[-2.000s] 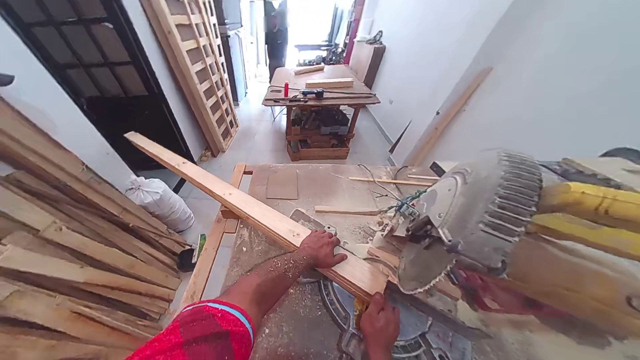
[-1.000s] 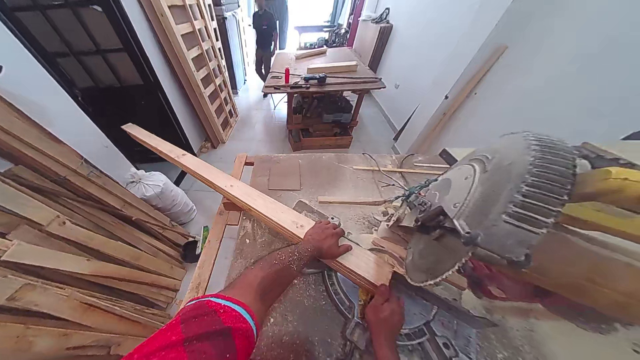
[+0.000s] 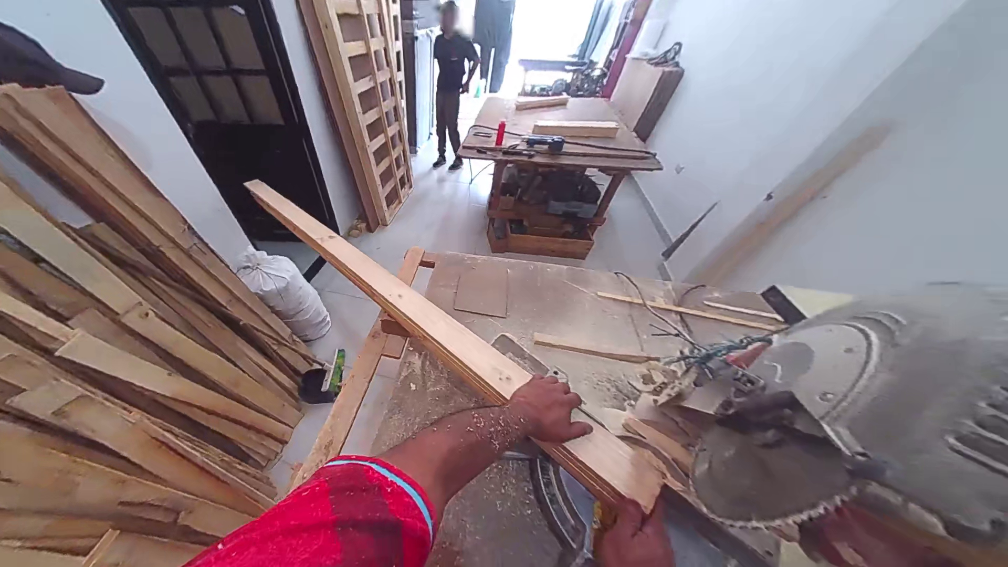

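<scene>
A long stack of wooden boards (image 3: 449, 335) lies diagonally across the miter saw's base and juts past the bench at its far left end. My left hand (image 3: 549, 409) presses on top of the boards, fingers wrapped over their far edge. At the near end, my right hand (image 3: 636, 535) touches the boards' end, its lower part cut off by the frame. Just right of that end is the toothed circular blade (image 3: 768, 476) of the miter saw, with its metal guard (image 3: 827, 362) above. Part of the saw's round base (image 3: 555, 496) shows beneath the boards.
Sawdust and thin offcuts (image 3: 591, 346) lie on the workbench (image 3: 543, 276). Many planks (image 3: 157, 346) lean at left, beside a white sack (image 3: 283, 291). Farther off are a second table (image 3: 579, 161) with tools, a slatted wooden frame (image 3: 370, 102) and a standing person (image 3: 454, 79).
The person in the background has come into fuller view near the far table. Both my hands stay at the near part of the boards.
</scene>
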